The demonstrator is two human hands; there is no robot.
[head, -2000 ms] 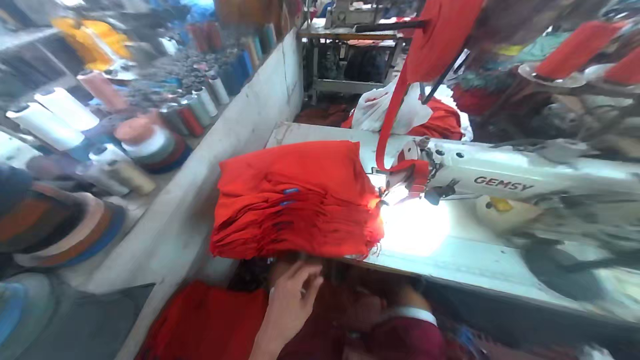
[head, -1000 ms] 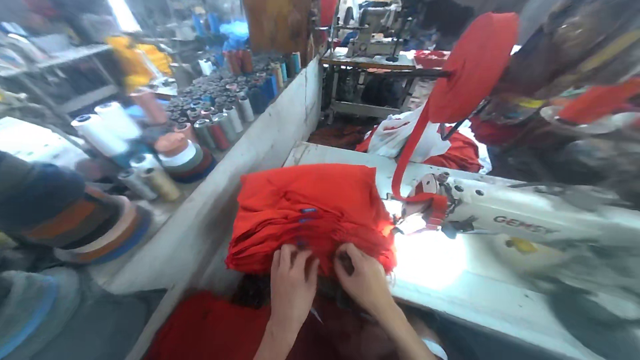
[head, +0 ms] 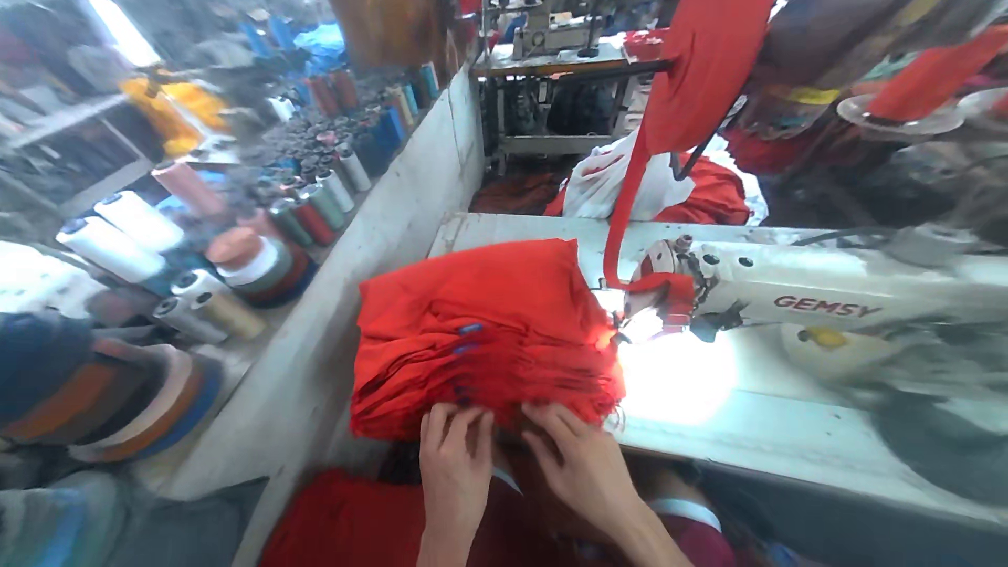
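Note:
A thick pile of red fabric pieces (head: pixel 488 299) lies on the bed of a white Gemsy sewing machine (head: pixel 819 295), left of its lit needle area. My left hand (head: pixel 457 457) is at the pile's front edge, fingers bent down onto the cloth. Beside it my right hand (head: pixel 579 457) has its fingertips at the same edge, thumb and fingers curled. Blur and the hands' own backs hide whether either pinches a layer. A red fabric tape (head: pixel 626 205) hangs from a large red roll (head: pixel 713 71) and runs down to the machine's presser area.
A low pale partition (head: pixel 346 291) stands left of the pile. Beyond it are many thread cones (head: pixel 114 248) and stacked tape rolls (head: pixel 142 386). White and red cloth (head: pixel 622 177) is heaped behind the machine table. More red cloth (head: pixel 346 520) lies low at the front left.
Two seconds ago only my left hand showed plainly, below the pile's front edge. Both hands then came onto the cloth; they have since drawn back slightly toward its front edge.

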